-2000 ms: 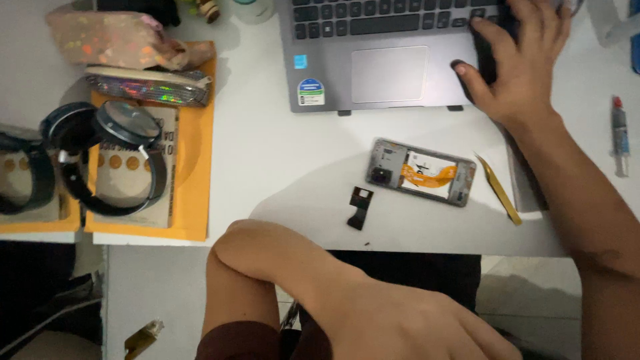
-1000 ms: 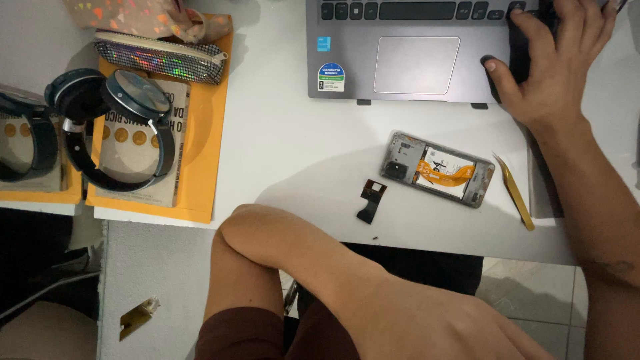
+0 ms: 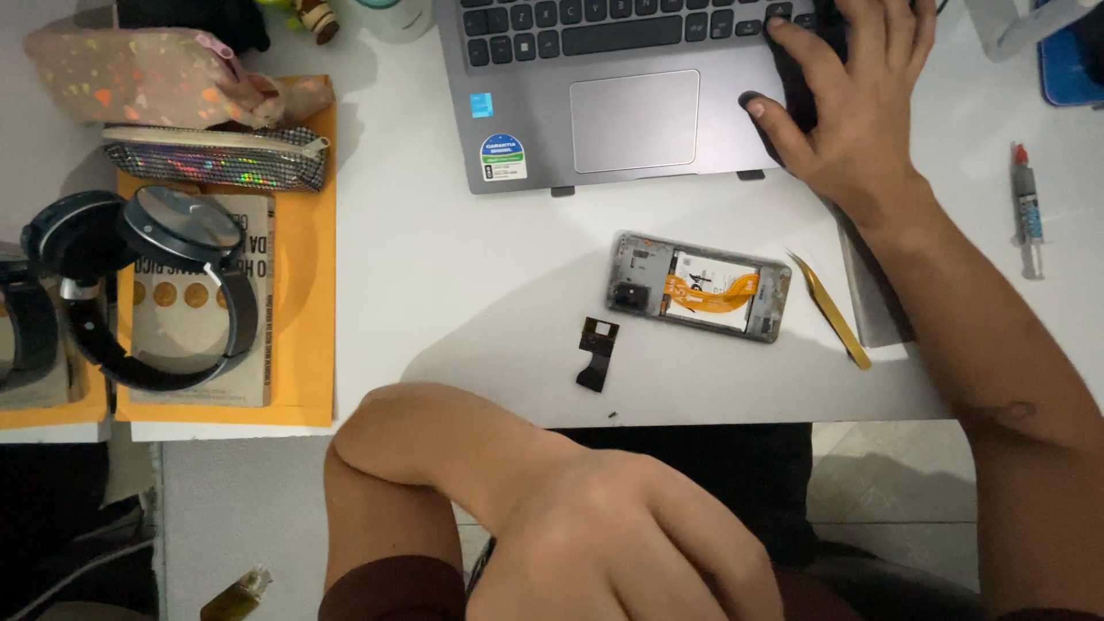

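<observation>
My right hand [image 3: 849, 112] rests at the right side of a grey laptop [image 3: 526, 103], its index fingertip on the keys near the lower right corner. My left hand [image 3: 630, 543] is close to the camera, back up, in front of the table edge; its fingers run out of view at the bottom. An opened smartphone [image 3: 768, 302] with an orange flex cable [image 3: 724, 297] lies on the white table below the laptop. To its left is a small black phone part with a flex tail [image 3: 597, 354]. Gold tweezers [image 3: 832, 315] lie right of the phone.
Headphones [image 3: 246, 319] lie on a book [image 3: 198, 323] and yellow envelope [image 3: 315, 259] at the left, beside a shiny pencil case [image 3: 216, 164] and a pink pouch [image 3: 138, 78]. A syringe [image 3: 1028, 211] lies far right. A grey flat object [image 3: 875, 302] is under my right forearm.
The view has shifted slightly. My right hand stays at the laptop's right side, and the phone, black part and tweezers lie as before.
</observation>
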